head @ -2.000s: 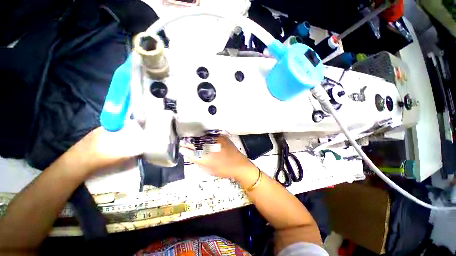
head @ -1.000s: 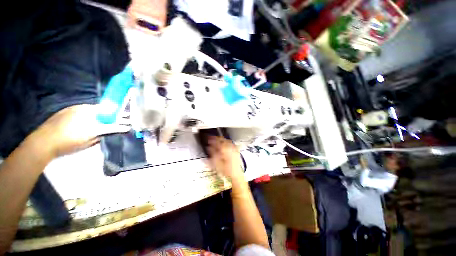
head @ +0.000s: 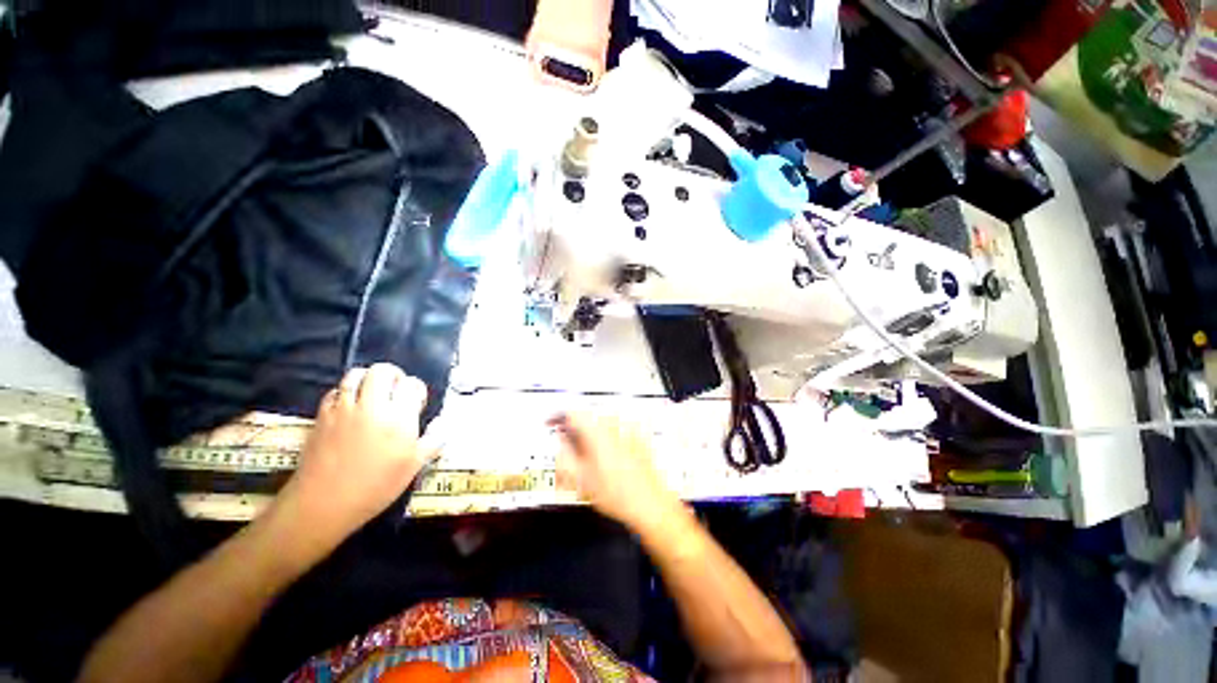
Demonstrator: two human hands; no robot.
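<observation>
A black garment (head: 254,254) with pale zip lines lies spread left of the sewing machine (head: 747,254), one narrow band hanging over the table's front edge. My left hand (head: 367,434) grips the garment's near right edge, fingers closed on it. My right hand (head: 601,460) is over the front of the white table, slightly blurred, with fingers apart and nothing seen in it. The needle area (head: 583,318) has no garment under it. The lamp's light blue end (head: 485,211) hangs beside the head.
Black shears (head: 754,427) and a flat black phone (head: 682,352) lie right of the needle. A measuring tape (head: 200,460) runs along the front edge. A pink-orange case (head: 571,40) and papers (head: 761,34) are behind. A white cable crosses at right.
The garment has come away from the needle area to the left, and my left hand now holds its near edge. My right hand has moved from beside the phone toward the table front.
</observation>
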